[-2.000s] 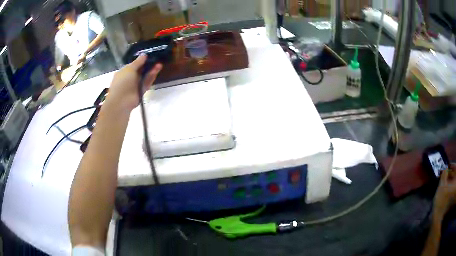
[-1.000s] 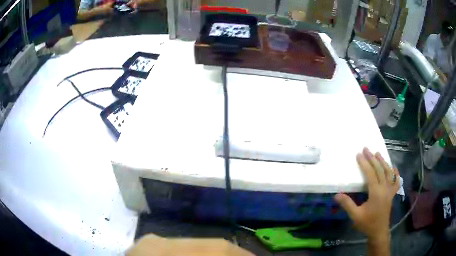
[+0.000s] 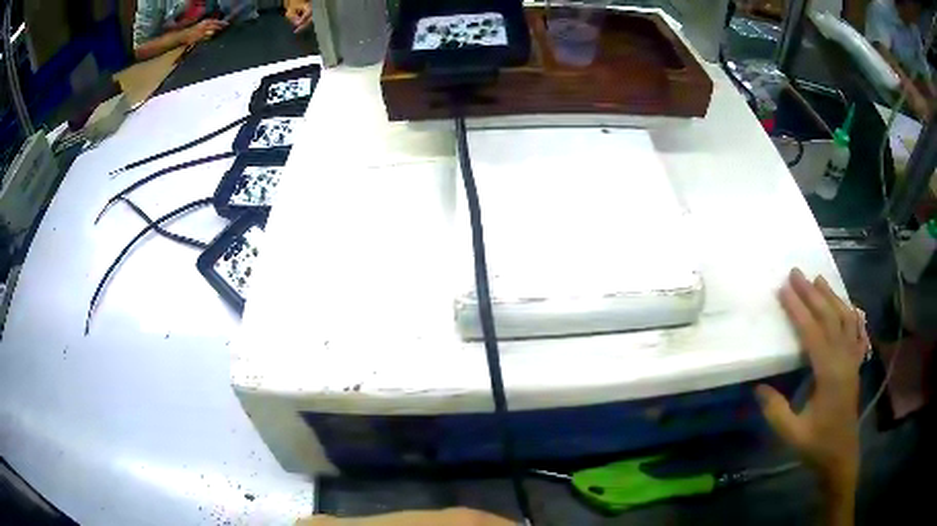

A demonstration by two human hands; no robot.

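A square black lamp with its white circuit board showing sits on the left part of the reddish-brown tray. Its black cord hangs forward over the white machine and past its front edge. My right hand is at the machine's right front corner, fingers spread, holding nothing visible. At the bottom edge only a strip of skin from my left arm or hand shows; what its fingers do is hidden.
Several similar lamps lie in a row on the white tabletop at left, cords pointing left. A green air blow gun lies before the machine. A clear cup is in the tray. Squeeze bottles stand at right. People's hands show behind.
My left hand has let go of the lamp at the tray and dropped to the bottom edge. My right hand has come onto the machine's corner. The row at left shows one more lamp.
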